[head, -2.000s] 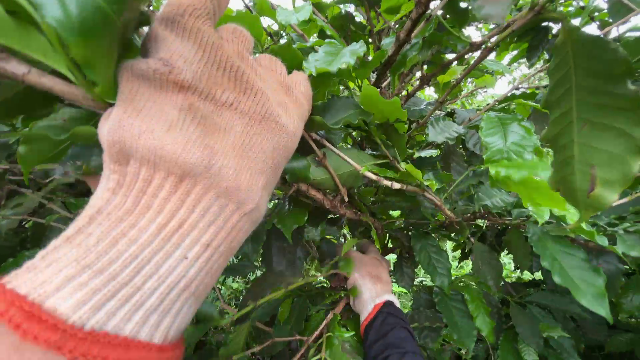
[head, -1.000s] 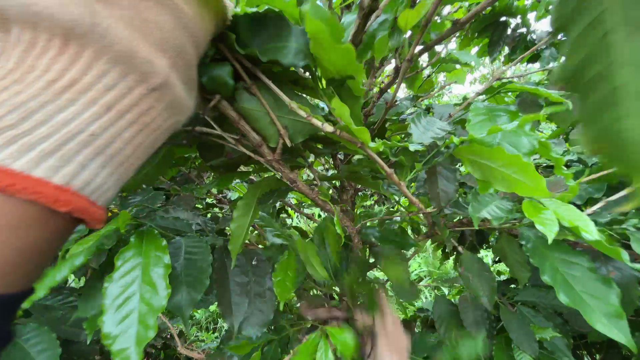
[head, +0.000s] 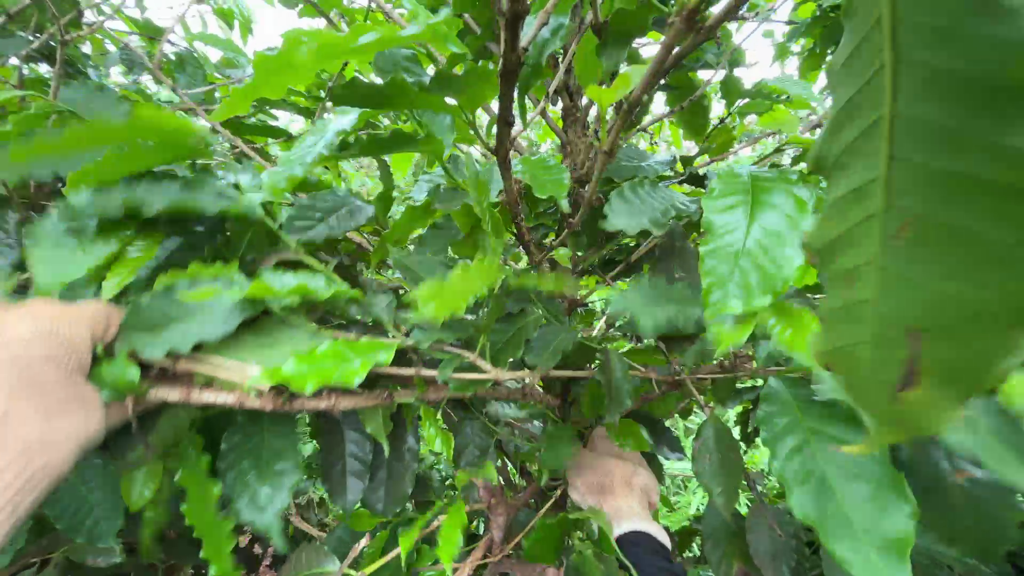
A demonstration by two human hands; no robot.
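At the left edge of the head view, my left hand, in a light knitted glove, closes around a woody branch that runs right across the bush; its fingers are partly blurred and cut by the frame. Lower down, right of centre, my right hand, gloved too with a dark sleeve behind it, reaches among the leaves beside the lower stems. Its fingertips are hidden by foliage, so what it touches cannot be told. A thinner branch lies just above the thick one.
Upright brown stems fork behind the branches. A large leaf hangs very near the camera at the right and hides what is behind it. Glossy, wavy-edged leaves and thin twigs surround both hands.
My left hand has moved lower toward the left edge, and the branch at it now lies nearly level instead of slanting. The view has shifted as well.
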